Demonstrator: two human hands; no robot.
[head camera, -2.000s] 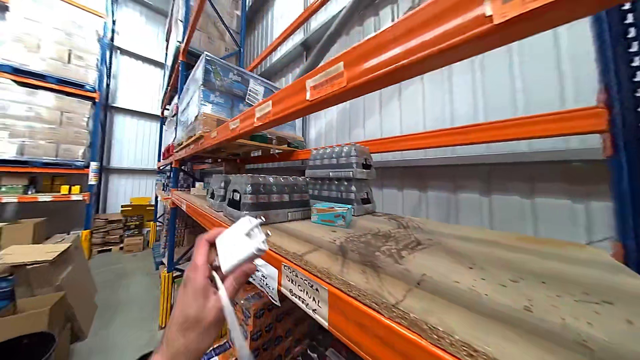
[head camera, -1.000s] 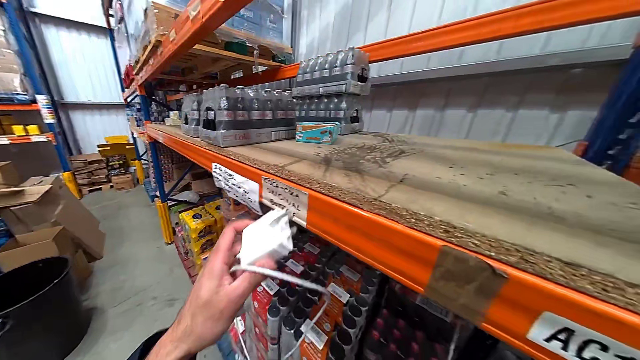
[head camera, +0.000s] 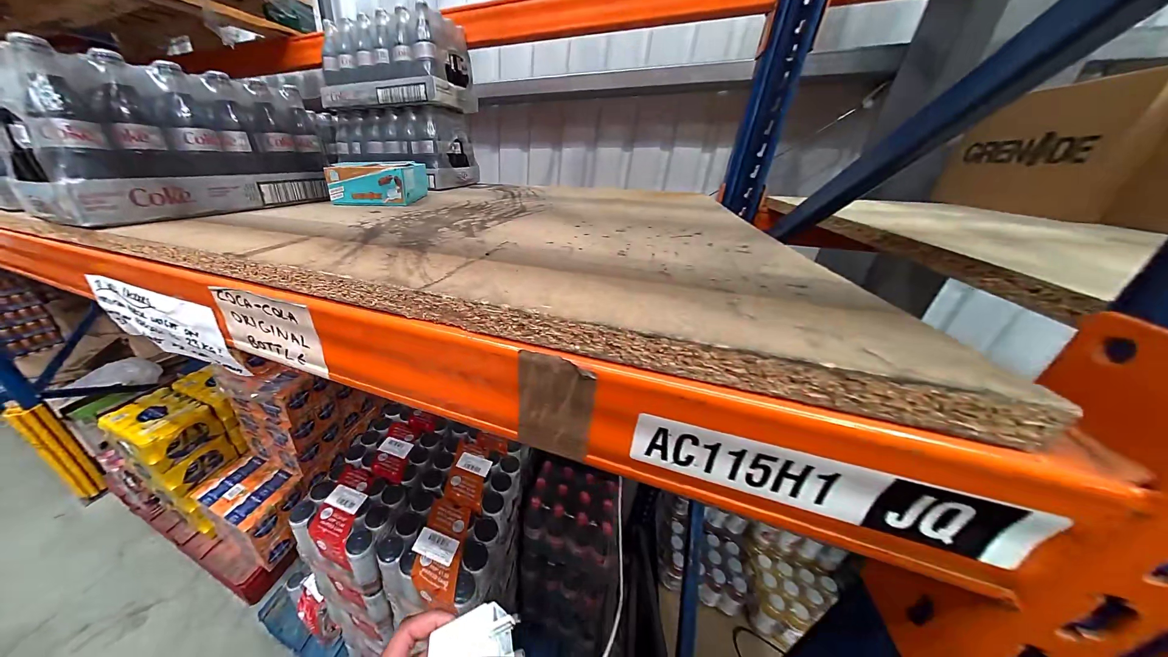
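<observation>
At the bottom edge, my left hand (head camera: 418, 633) shows only its fingertips, closed on a white power adapter (head camera: 473, 631) with plug pins. The adapter is partly cut off by the frame and lies in front of the wrapped cans below the shelf. A thin white cable (head camera: 620, 570) hangs to its right; its join to the adapter is hidden. My right hand is out of view. Above, a turquoise and orange box (head camera: 378, 183) rests on the chipboard shelf (head camera: 584, 265), beside wrapped Coke bottle packs (head camera: 169, 137).
An orange rack beam (head camera: 456, 374) with paper signs crosses the view. Beneath it stand wrapped cans (head camera: 411, 511), yellow multipacks (head camera: 169, 424) and dark bottles (head camera: 568, 529). A blue upright (head camera: 771, 100) and an orange end plate (head camera: 1095, 411) are at the right. A cardboard box (head camera: 1049, 155) sits beyond.
The view has swung right and closer to the shelf. My left hand with the adapter has dropped to the bottom edge, where it was fully seen before.
</observation>
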